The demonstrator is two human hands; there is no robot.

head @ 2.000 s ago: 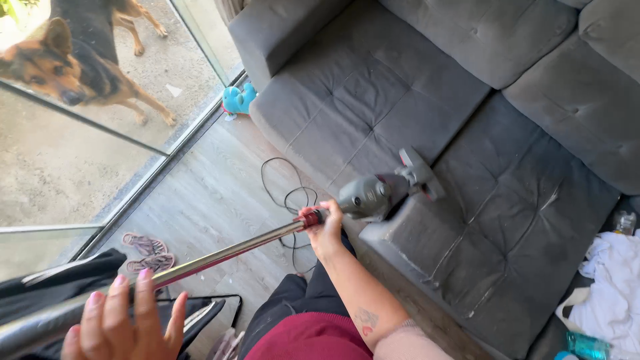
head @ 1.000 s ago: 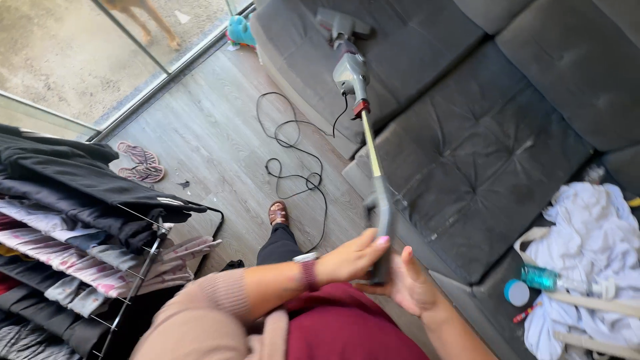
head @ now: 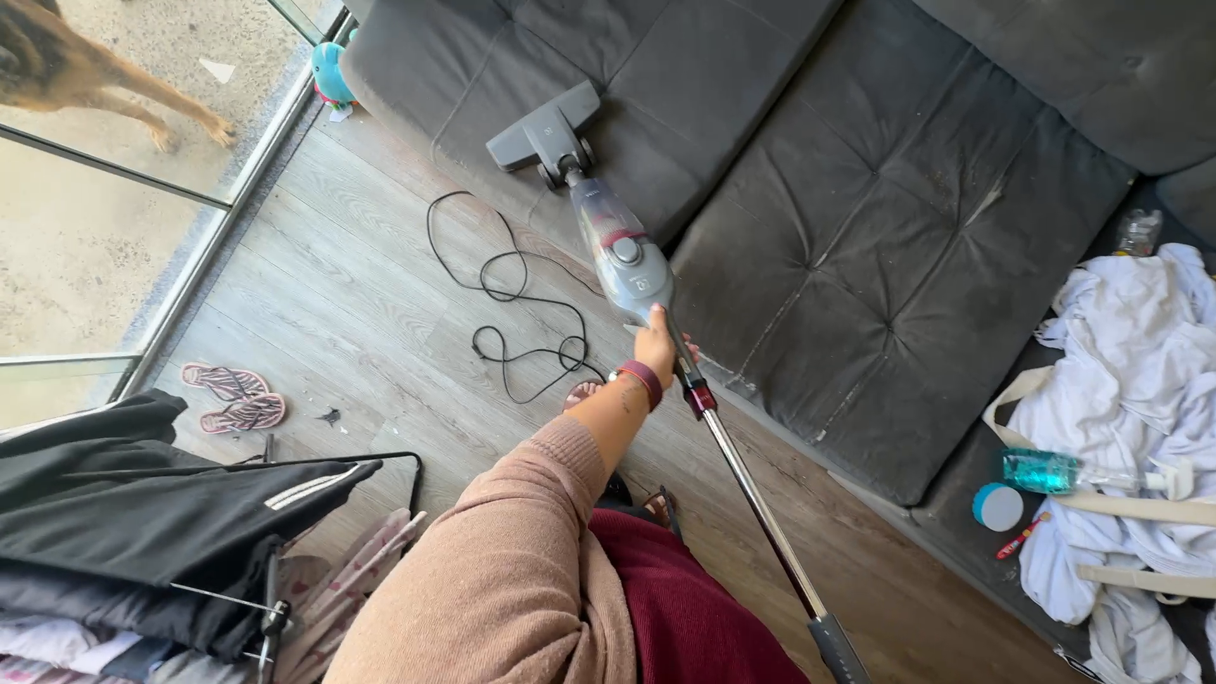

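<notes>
A grey upright stick vacuum cleaner [head: 617,242] with a clear dust cup spans the middle of the head view. My left hand [head: 660,353] is closed around its dark grip below the motor body, thumb toward the body. The flat floor nozzle [head: 546,128] lies on the seat of the grey tufted sofa [head: 855,228]. From a red collar, the metal tube [head: 760,503] runs down right to a dark grey handle [head: 836,651], cut off by the lower edge. My right hand is not in view. A black power cord [head: 503,294] lies in loops on the floor.
Flip-flops [head: 242,410] lie beside a drying rack with dark clothes [head: 123,503]. White cloths [head: 1130,351], a teal-liquid bottle [head: 1040,470] and a round blue-rimmed container [head: 997,506] are on the sofa's right. A blue toy [head: 332,76] sits by the glass door; a dog [head: 95,76] stands outside.
My left hand has moved from the handle end up to the grip by the motor body. The right hand has left the view. The nozzle stays on the sofa, now turned differently.
</notes>
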